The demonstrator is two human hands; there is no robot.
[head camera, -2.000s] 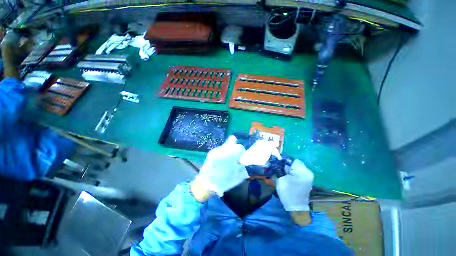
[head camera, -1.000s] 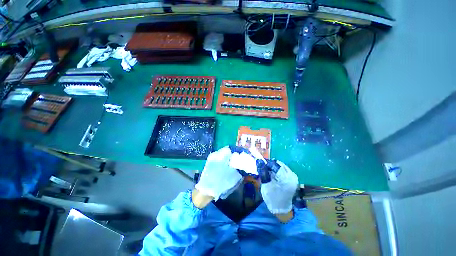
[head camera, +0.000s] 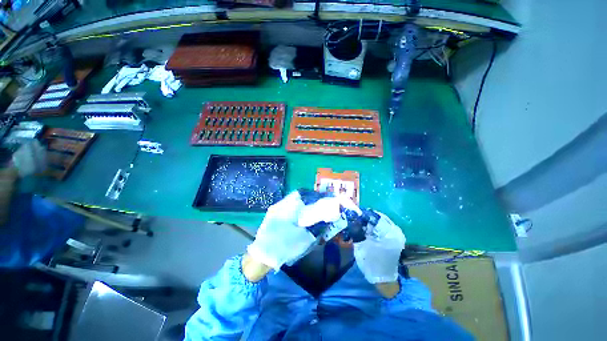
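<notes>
My left hand (head camera: 285,230), in a white glove with dark fingertips, is at the bench's front edge, its fingers closed around a small white-and-dark piece (head camera: 335,228). My right hand (head camera: 381,248), gloved the same way, meets it from the right, with its dark fingertips at the same piece. The piece is mostly hidden by the fingers and blurred. The orange fixture (head camera: 350,175) lies on the green mat just beyond my hands, with white pieces in it; its near part is covered by my fingers.
Black parts tray (head camera: 197,197) with silver bits lies left of the fixture. Two orange-brown component trays (head camera: 282,108) (head camera: 380,124) lie behind. A dark flat plate (head camera: 414,160) is at right. An electric screwdriver (head camera: 401,66) hangs at the rear. Another person's sleeve (head camera: 40,226) is at far left.
The view has shifted since the first frame. My hands stay together at the piece; my left hand has tilted slightly and more of the piece shows. The other person's gloved hand has come in at left.
</notes>
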